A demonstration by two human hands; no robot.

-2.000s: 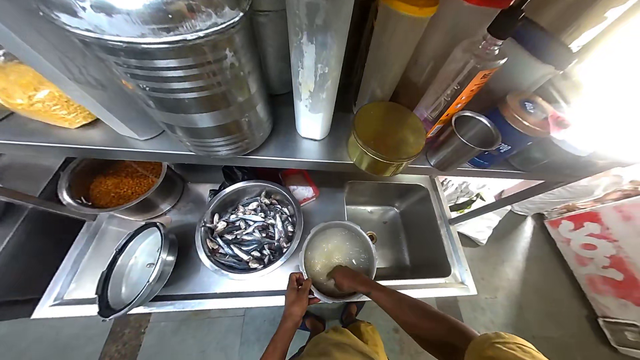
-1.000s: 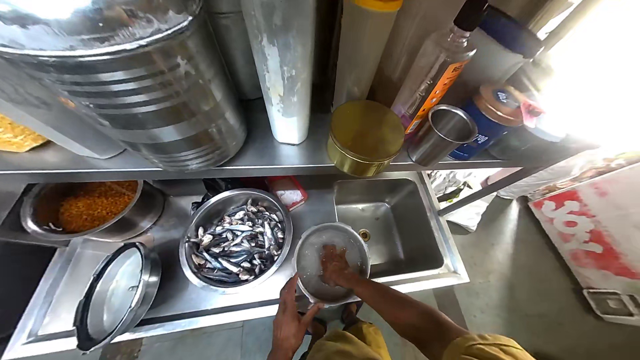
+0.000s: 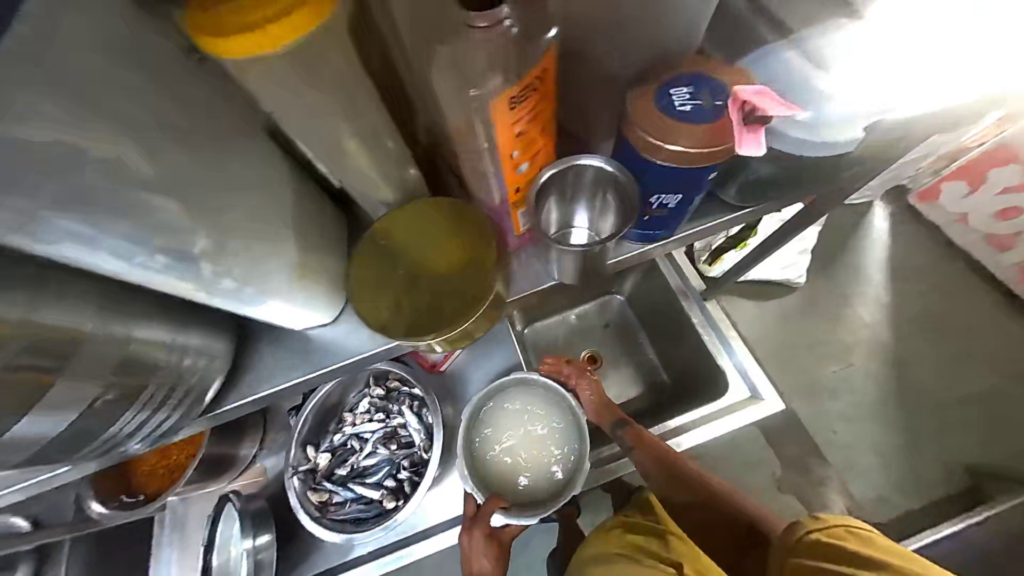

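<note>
A round metal pot point(image 3: 524, 444) of cloudy, whitish water stands at the counter's front edge, left of the sink. My left hand point(image 3: 486, 532) grips its near rim, thumb on top. At the pot's far right rim lies my right hand point(image 3: 578, 384), wet, its fingers touching the rim beside the sink; whether they close on it I cannot tell. What lies under the cloudy water is hidden. Left of the pot, a steel basin point(image 3: 436, 448) holds many small silvery fish point(image 3: 372, 456).
The steel sink point(image 3: 680, 376) is on the right. Above the counter, a shelf point(image 3: 320, 364) carries a round golden tin point(image 3: 428, 272), a steel tumbler point(image 3: 584, 204), a glass bottle point(image 3: 524, 136) and a blue canister point(image 3: 664, 192). A pan of orange food point(image 3: 156, 468) sits lower left.
My right hand has come out of the pot's water to its far right rim. My left hand remains at the near rim. The view has turned and moved closer to the shelf.
</note>
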